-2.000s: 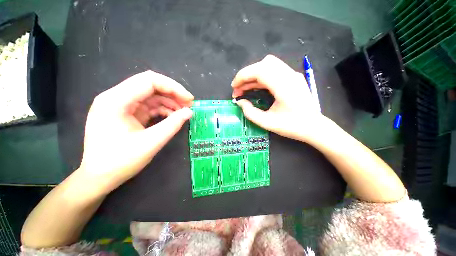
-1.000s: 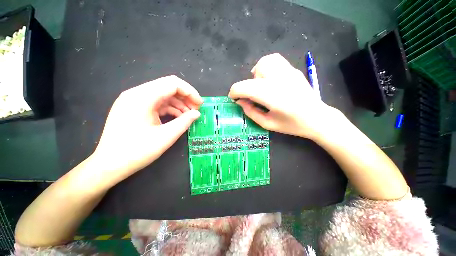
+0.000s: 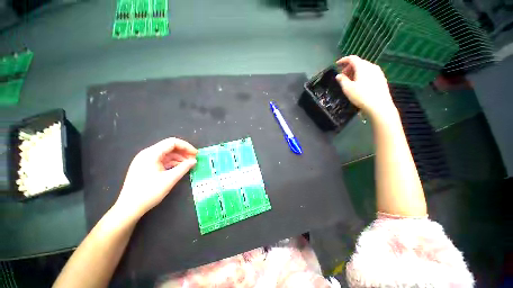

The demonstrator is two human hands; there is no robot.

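A green PCB panel lies on the black mat in front of me, two rows of three rectangles with a dotted middle band. My left hand pinches the panel's upper left corner between thumb and fingertips. My right hand is over the black component bin at the right, thumb and fingers apart at its far right edge. The bin holds dark, glinting leaded parts. Whether the right fingertips hold a part cannot be told.
A blue and white marker pen lies right of the panel. A black bin of white pieces stands left. Other green panels lie further up the bench. A PCB rack stack and black slotted rack stand right.
My right hand has left the panel's top edge and moved right to the component bin. My left hand stays at the panel's corner. The view has shifted, showing more of the bench beyond the mat.
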